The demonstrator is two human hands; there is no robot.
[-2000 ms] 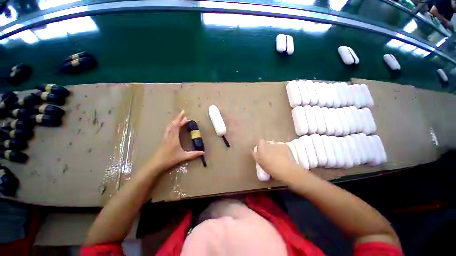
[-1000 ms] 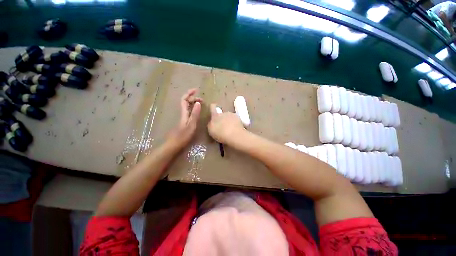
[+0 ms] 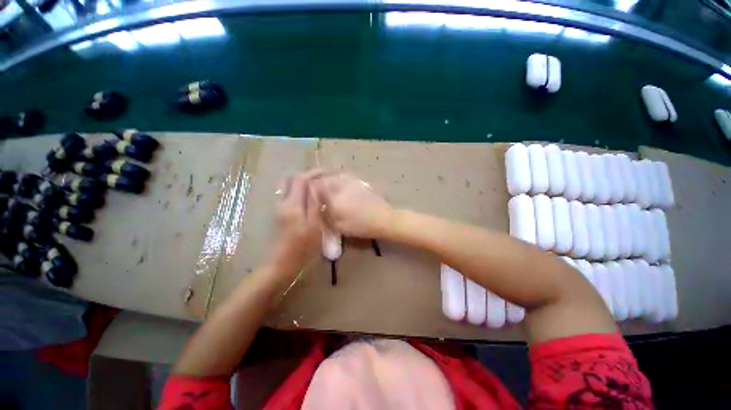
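Note:
My left hand (image 3: pixel 303 210) and my right hand (image 3: pixel 349 207) are together over the middle of the cardboard, blurred. A covered unit (image 3: pixel 331 243) shows its white lower end below the hands, with a dark cord (image 3: pixel 334 273) pointing toward me. Both hands are around its hidden upper part. A second dark cord (image 3: pixel 376 247) sticks out below my right wrist; its unit is hidden under the hand. White covers (image 3: pixel 589 228) lie in three tight rows at the right. Black cores (image 3: pixel 128 175) with tan bands are heaped at the left.
The green conveyor belt (image 3: pixel 361 96) runs beyond the cardboard sheet (image 3: pixel 433 172). It carries black pairs (image 3: pixel 200 96) at left and white pairs (image 3: pixel 543 73) at right. Glossy clear tape (image 3: pixel 224 224) is stuck on the cardboard left of my hands. My right forearm passes over the front cover row.
My hands have come together around the covered unit, whose white end now shows below them. The other white unit, visible before beside my right hand, is now covered by it.

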